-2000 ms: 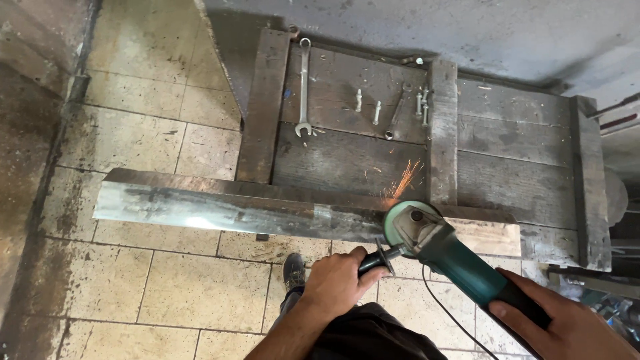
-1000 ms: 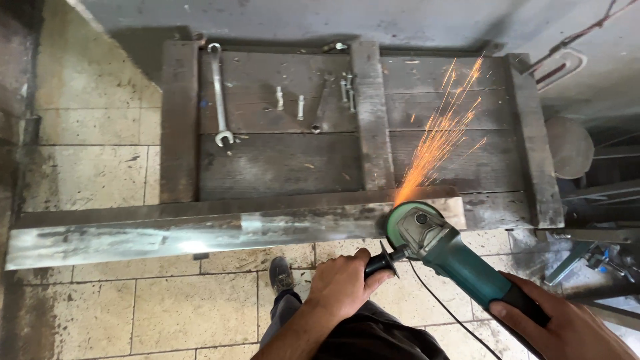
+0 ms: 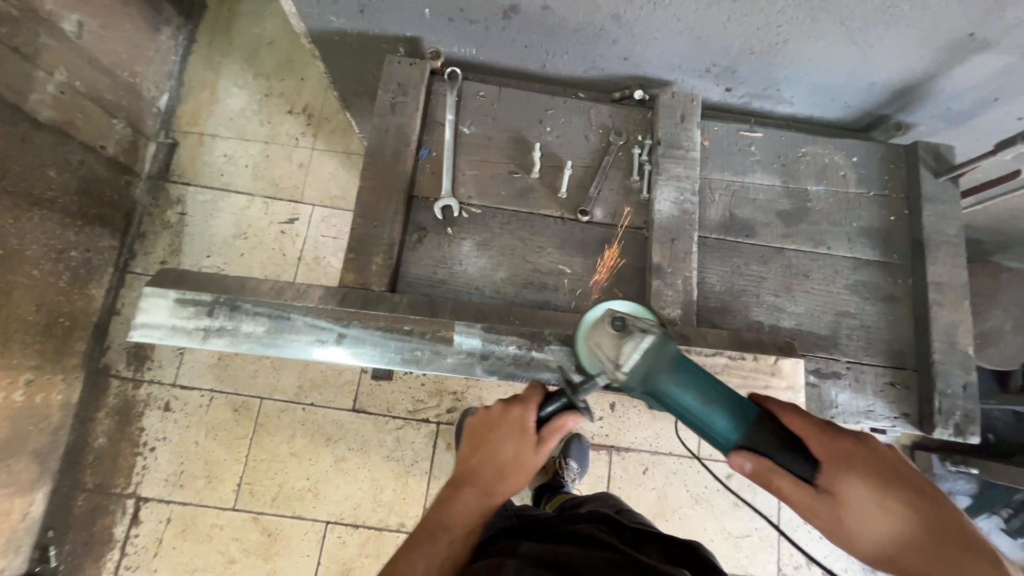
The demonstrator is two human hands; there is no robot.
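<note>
A teal and black angle grinder (image 3: pixel 696 384) lies across the lower middle of the view, its pale green disc against a long steel blade or bar (image 3: pixel 320 332). Orange sparks (image 3: pixel 610 260) fly up from the disc. My left hand (image 3: pixel 508 440) is closed around the grinder's black side handle. My right hand (image 3: pixel 840 480) grips the black rear body, from which a cord hangs. The blade's left part is bright and shiny; near the disc it looks darker. The disc hides part of the blade's right end.
Behind the blade, a wooden plank bench (image 3: pixel 800 296) with raised crosspieces carries a large combination wrench (image 3: pixel 450 144), a smaller wrench (image 3: pixel 602 176) and several bolts (image 3: pixel 645 168). A grey wall (image 3: pixel 760 48) stands behind. My shoe (image 3: pixel 573 460) is on the tiled floor (image 3: pixel 336 448), and the cord (image 3: pixel 744 496) trails at right.
The spark stream is shorter than one second ago. Both hands keep hold of the grinder, its disc still at the blade's right part. The view has shifted sideways and back.
</note>
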